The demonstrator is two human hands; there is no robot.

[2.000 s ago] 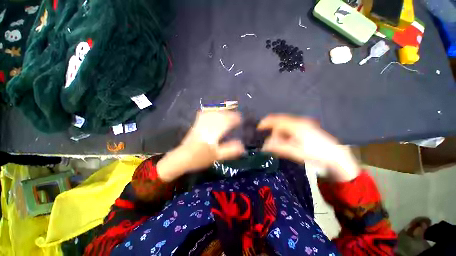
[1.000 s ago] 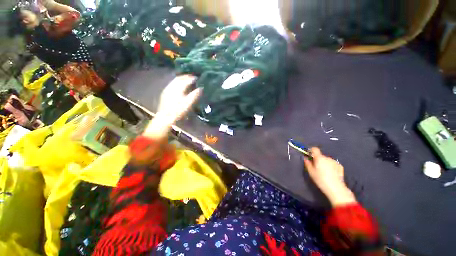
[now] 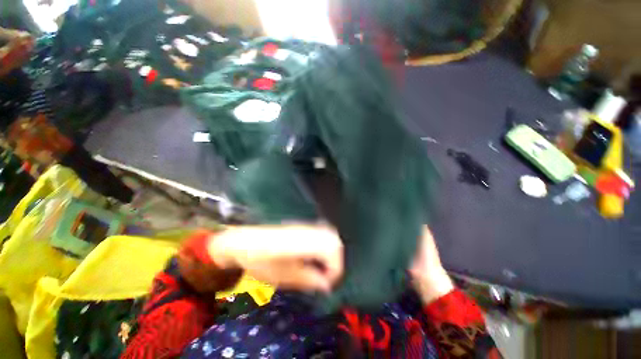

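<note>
A dark green plush ring piece (image 3: pixel 379 168), blurred by motion, spans from the heap toward my apron. My left hand (image 3: pixel 299 256) is at its near left edge, with its fingers closed on the plush. My right hand (image 3: pixel 424 263) is at its right side, partly hidden behind the cloth, so its grip cannot be told. The green plush heap (image 3: pixel 225 105) with white and red appliqués lies behind. No needle or snips can be made out.
A yellow woven sack (image 3: pixel 116 270) with green pieces is at lower left. Black beads (image 3: pixel 469 168), a pale green case (image 3: pixel 540 153), a white piece (image 3: pixel 533 186) and a phone on a yellow holder (image 3: pixel 594 144) lie on the dark table (image 3: pixel 520 238). A person's sleeve (image 3: pixel 39 137) shows far left.
My left hand has come from the heap toward my lap with a green piece. My right hand has moved to the piece's right side; the blue-yellow snips no longer show. The view has shifted.
</note>
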